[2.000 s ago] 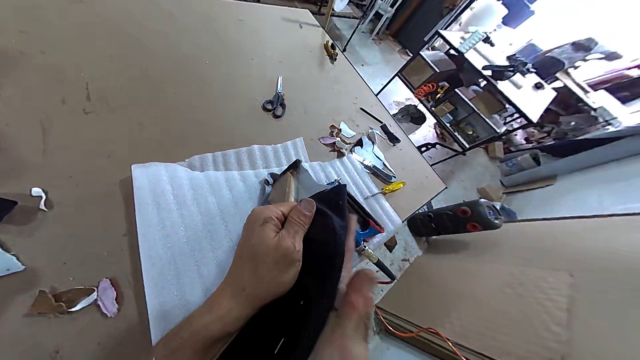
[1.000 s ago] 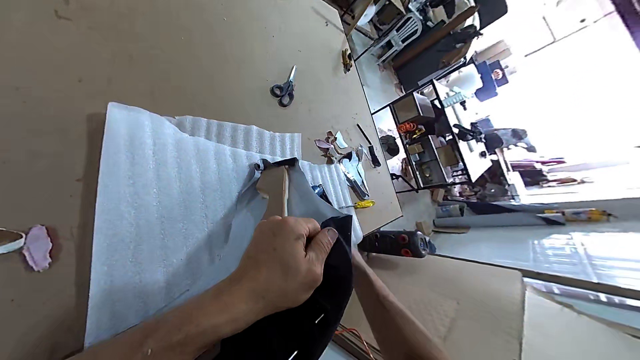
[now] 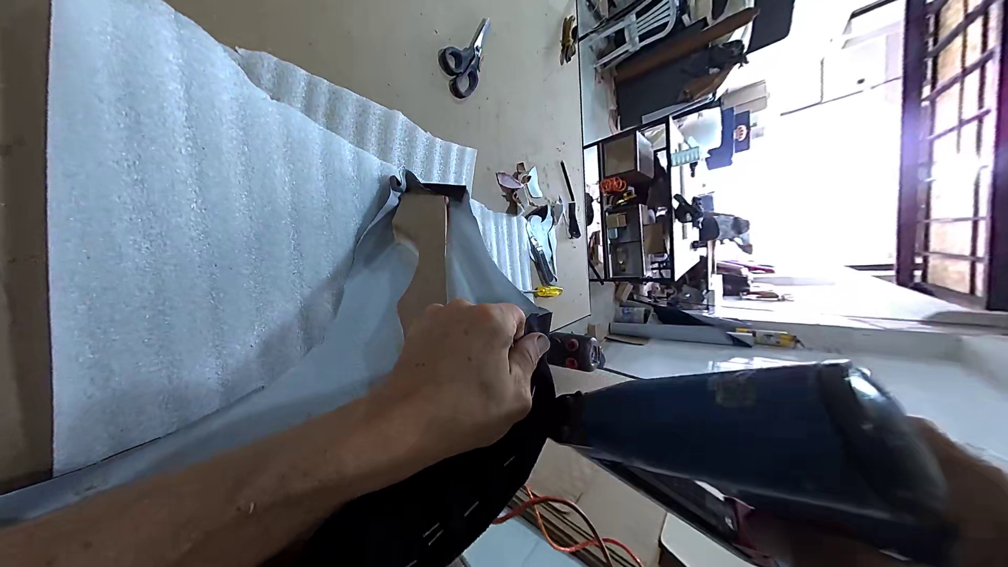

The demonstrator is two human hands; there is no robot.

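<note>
My left hand (image 3: pixel 472 370) grips the edge of black fabric (image 3: pixel 465 488) folded over a flat tan board (image 3: pixel 425 252). Staples show along the black fabric, and its grey-blue side (image 3: pixel 339 386) spreads around the board. At the lower right, my right hand (image 3: pixel 945 480) is closed around the body of a dark blue power stapler (image 3: pixel 709 425), partly blurred. The stapler's nose is beside the black fabric, just right of my left hand; whether they touch is unclear. White foam sheeting (image 3: pixel 189 236) lies under the work.
Scissors (image 3: pixel 465 59), a yellow-handled screwdriver (image 3: pixel 549 291), a utility knife (image 3: pixel 542 260) and scraps (image 3: pixel 520 185) lie on the table (image 3: pixel 354 47). A black tool with red marks (image 3: pixel 576 351) sits past the table's edge. An orange hose (image 3: pixel 567 524) hangs below. Shelves (image 3: pixel 638 205) stand beyond.
My right hand, empty-looking and near the fabric two seconds ago, now holds the stapler at the right. My left hand still grips the fabric. The view has turned and moved closer.
</note>
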